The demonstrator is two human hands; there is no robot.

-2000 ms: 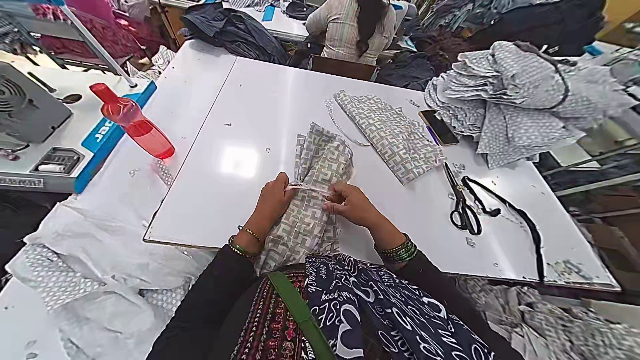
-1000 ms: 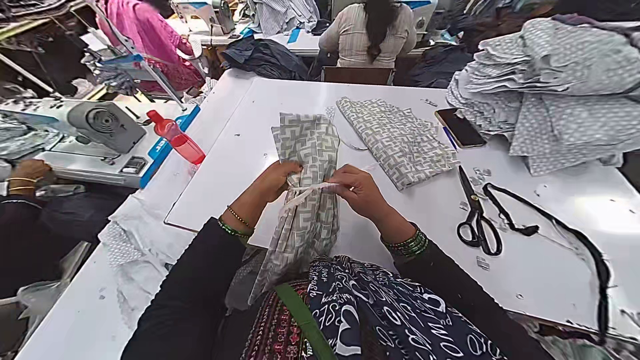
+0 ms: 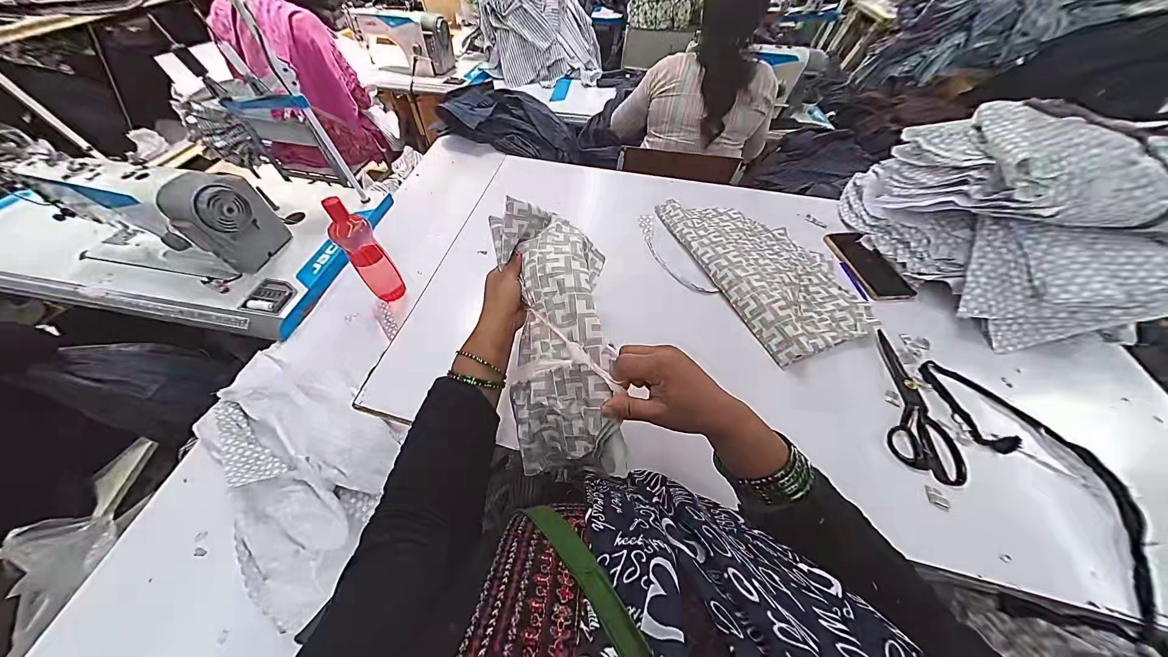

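A rolled bundle of grey-and-white patterned fabric (image 3: 561, 274) lies lengthwise in front of me on the white table. My left hand (image 3: 504, 297) grips its left side, the fingers partly hidden behind the cloth. A white cloth strip (image 3: 575, 351) runs across the bundle, and my right hand (image 3: 671, 388) pinches its end between thumb and fingers at the bundle's right side. Beyond my right hand, a folded piece of the same patterned fabric (image 3: 762, 278) lies flat, with a thin pale strip (image 3: 671, 265) curving beside it.
Black-handled scissors (image 3: 920, 429), a black cord (image 3: 1058, 429) and a phone (image 3: 869, 266) lie at right, near stacked dotted fabric pieces (image 3: 1049, 201). A red bottle (image 3: 365, 251) and a sewing machine (image 3: 219, 210) are at left. White fabric (image 3: 301, 456) covers the left table edge. A person (image 3: 698, 100) sits beyond.
My right hand has moved from beside my left hand to lower down the bundle, drawing the white strip along. The bundle's upper end now leans left.
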